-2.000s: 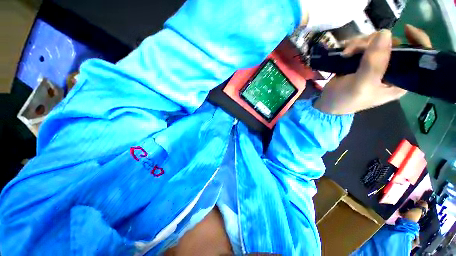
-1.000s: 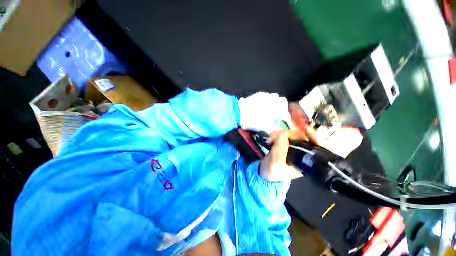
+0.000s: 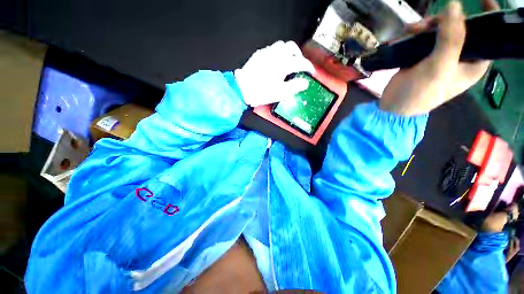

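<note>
A green circuit board [image 3: 308,108] in a thin black housing lies on a red-orange foam pad [image 3: 340,92]. My left hand [image 3: 272,73], in a white glove, is on the upper left edge of the board, thumb over its surface, gripping the unit. My right hand [image 3: 435,72], bare, is closed around a black electric screwdriver [image 3: 413,50]. The screwdriver points left, with its front end at the screw feeder [image 3: 356,37], a pale box with an open metal mechanism. The screwdriver tip is too unclear to tell whether a screw is on it.
Black bench mat [image 3: 172,40] extends left. Green belt [image 3: 480,103] at right carries another black-framed board [image 3: 495,88]. Yellow stick [image 3: 408,165], dark cables [image 3: 454,175] and red pads [image 3: 489,163] lie at right. An open carton [image 3: 431,244] and a neighbour's blue sleeve [image 3: 480,267] are lower right; a blue-violet bin [image 3: 66,106] is left.
My right hand has moved the screwdriver from over the board up and right to the feeder. My left hand has shifted back to the board's upper left edge, uncovering much of the board.
</note>
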